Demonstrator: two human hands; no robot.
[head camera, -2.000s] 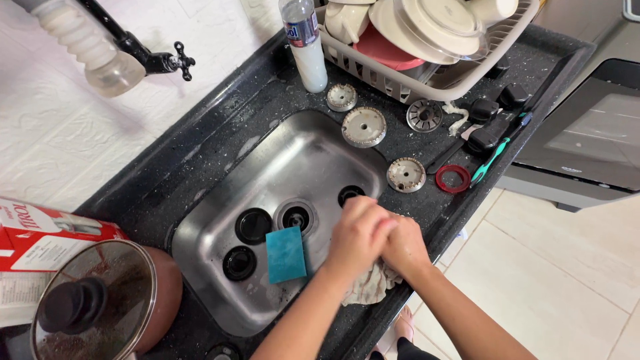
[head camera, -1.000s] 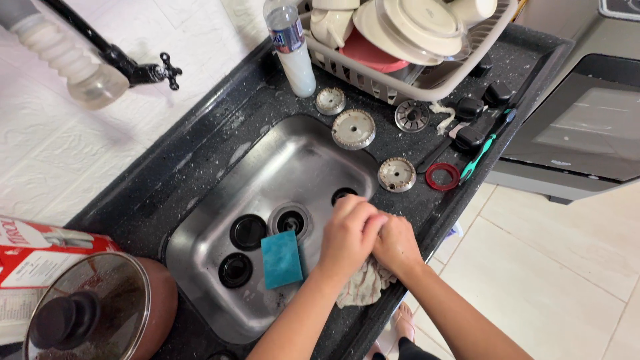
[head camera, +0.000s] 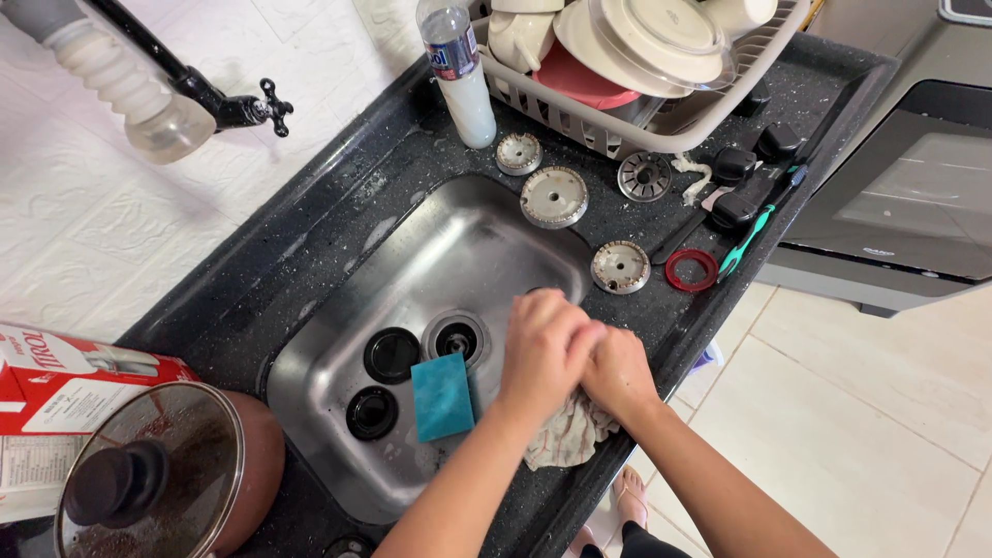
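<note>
My left hand (head camera: 542, 356) and my right hand (head camera: 620, 372) are pressed together over the sink's front edge, fingers curled. A striped cloth (head camera: 570, 438) bunches beneath them on the counter; whether either hand grips it or something small between them is hidden. To their left a blue sponge (head camera: 442, 397) lies in the steel sink (head camera: 434, 256), beside black burner caps (head camera: 392, 355) and the drain (head camera: 456, 338). Metal burner heads (head camera: 554, 197) stand on the counter beyond, near a red ring (head camera: 691, 270) and a green toothbrush (head camera: 748, 242).
A dish rack (head camera: 674, 139) full of crockery and a plastic bottle (head camera: 459, 77) stand at the back. At left are a lidded pot (head camera: 260, 457) and a red carton (head camera: 85, 380). Black stove knobs (head camera: 733, 211) lie near the right edge. A black tap (head camera: 240, 111) juts from the wall.
</note>
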